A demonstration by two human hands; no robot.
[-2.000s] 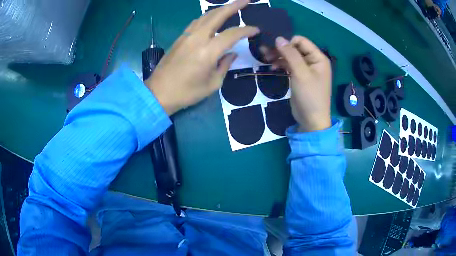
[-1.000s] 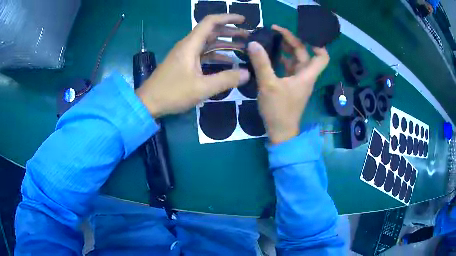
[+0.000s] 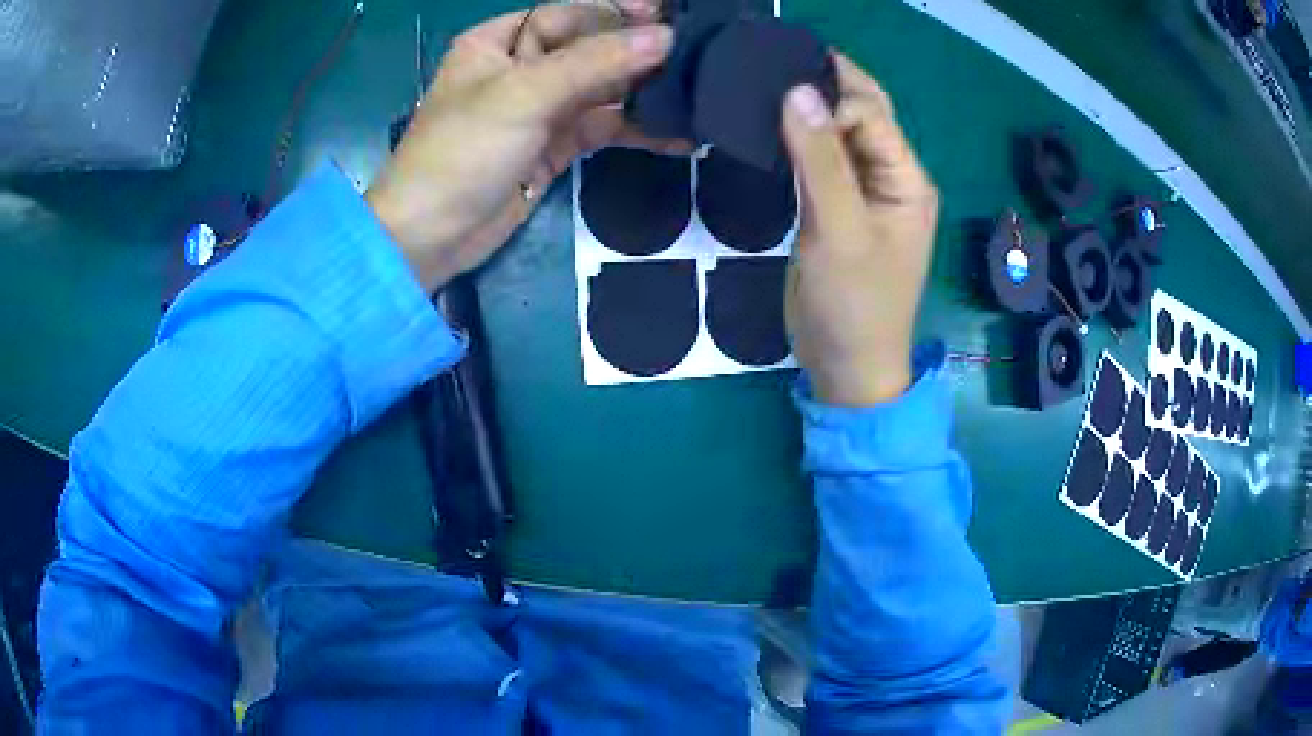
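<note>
My left hand point(image 3: 497, 130) grips a black blower fan point(image 3: 665, 95) at the top middle, with a thin lead wire by the fingers. My right hand point(image 3: 861, 230) holds a flat black D-shaped foam pad point(image 3: 760, 89) between thumb and fingers. The pad is close beside the fan and partly overlaps it in view; whether they touch I cannot tell. Below the hands, a white backing sheet point(image 3: 695, 371) with two columns of black pads lies on the green bench. Its upper part is hidden by the hands, the fan and the pad.
A long black screwdriver-like tool point(image 3: 463, 431) lies left of the sheet. A fan point(image 3: 202, 247) and clear plastic trays point(image 3: 94, 79) are further left. Several fans point(image 3: 1059, 360) and two smaller pad sheets point(image 3: 1144, 467) lie at right. A dark crate point(image 3: 1096, 654) stands beyond the front edge.
The fan has gone from between both hands to my left hand. My right hand has taken up the pad, which hung near its fingertips at upper right, and brought it left to the fan.
</note>
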